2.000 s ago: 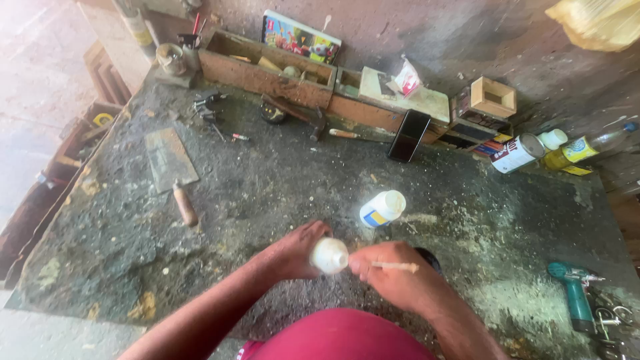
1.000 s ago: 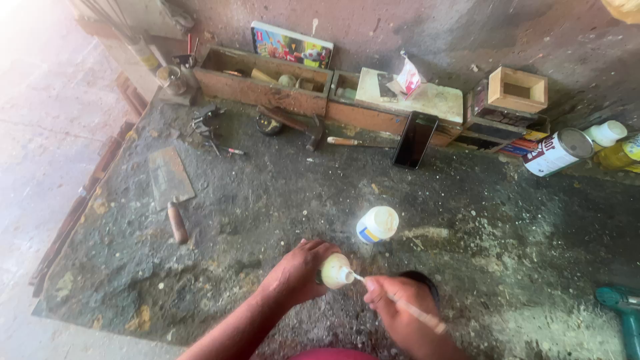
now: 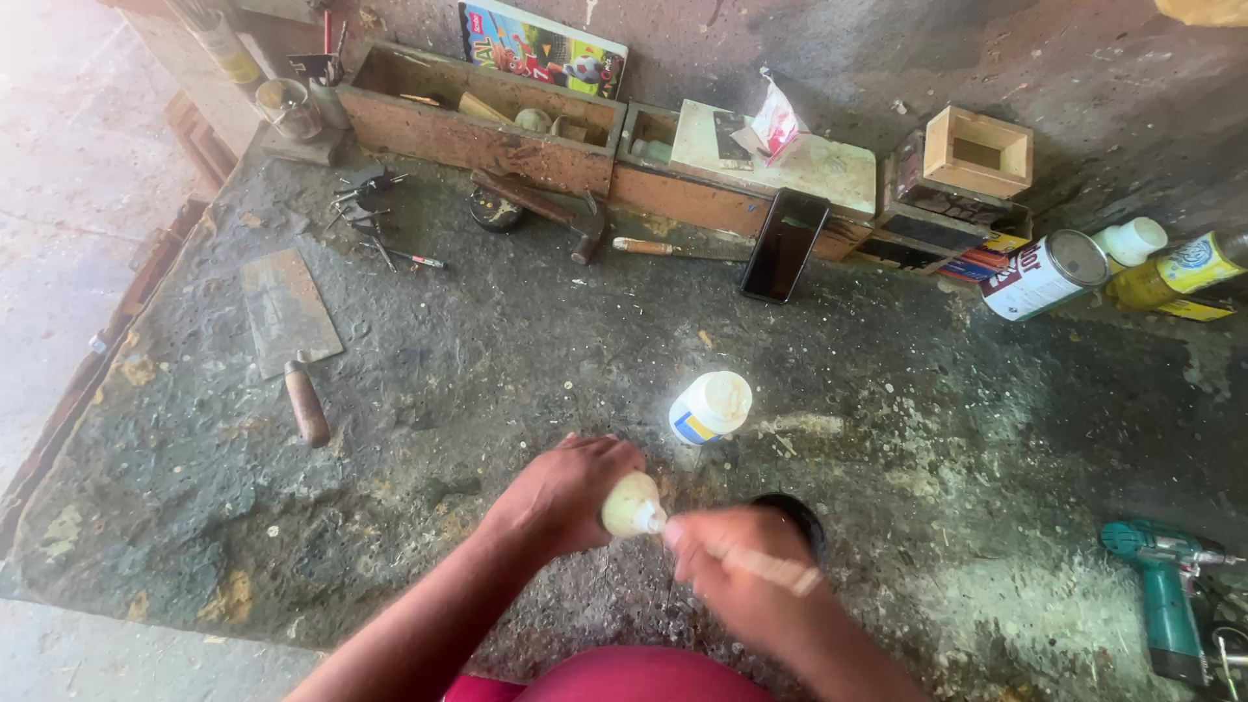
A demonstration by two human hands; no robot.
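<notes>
My left hand (image 3: 570, 492) is closed around a small whitish plastic bottle (image 3: 629, 504), tilted with its narrow neck toward the right. My right hand (image 3: 741, 556) grips a thin wooden stick (image 3: 765, 565), blurred, its front end at the bottle's mouth; whether the tip is inside I cannot tell. A white plastic jar (image 3: 712, 407) with a blue and yellow label stands just beyond both hands. Partly behind my right hand lies a round black object (image 3: 801, 517), mostly hidden.
A trowel (image 3: 292, 322) lies at left. Toward the back are a claw hammer (image 3: 546, 207), a wood-handled tool (image 3: 648, 247), a phone (image 3: 785, 244) and wooden boxes (image 3: 478, 127). A paint can (image 3: 1048, 273) stands back right, a green cordless drill (image 3: 1165, 595) front right.
The left hand keeps its hold on the bottle. The right hand's stick, level two seconds ago, now slants down to the right. The view has shifted slightly.
</notes>
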